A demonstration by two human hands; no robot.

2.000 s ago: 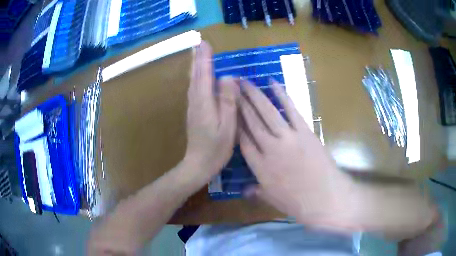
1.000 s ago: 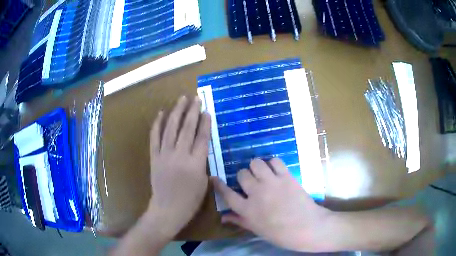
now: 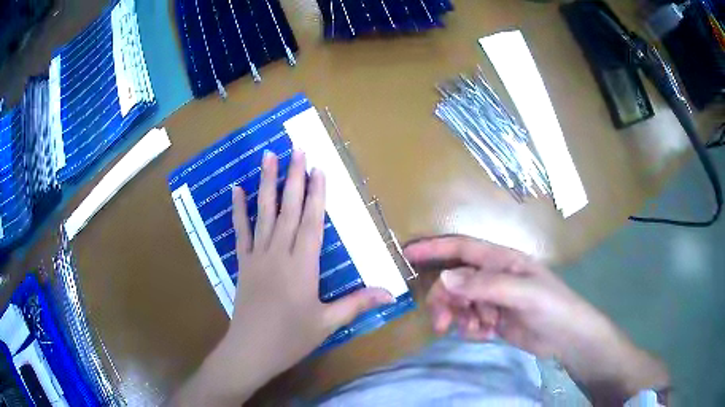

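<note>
The blue solar cell string [image 3: 222, 159] lies flat and slightly turned on the brown tabletop. A wide white strip [image 3: 338, 199] runs along its right side and a narrower white strip [image 3: 205, 248] along its left edge. Thin ribbon ends and a thin silver line stick out past the right edge. My left hand [image 3: 282, 266] lies flat on the cells with fingers spread; its thumb reaches the wide strip. My right hand [image 3: 501, 290] is beside the lower right corner, index finger stretched out at the ribbon line, other fingers curled. Whether it pinches anything cannot be told.
Short ribbon pieces [image 3: 493, 135] and a white strip [image 3: 540, 119] lie right. A black stand [image 3: 616, 75] with a cord is far right. Dark cell stacks [image 3: 234, 40] are behind. Finished panels [image 3: 95, 95], white strips [image 3: 115, 179], long wires [image 3: 79, 318] and a blue tray [image 3: 60, 342] are left.
The view has turned right. My left hand has moved from beside the left edge onto the cells. My right hand has left the panel's left edge and moved to its right edge.
</note>
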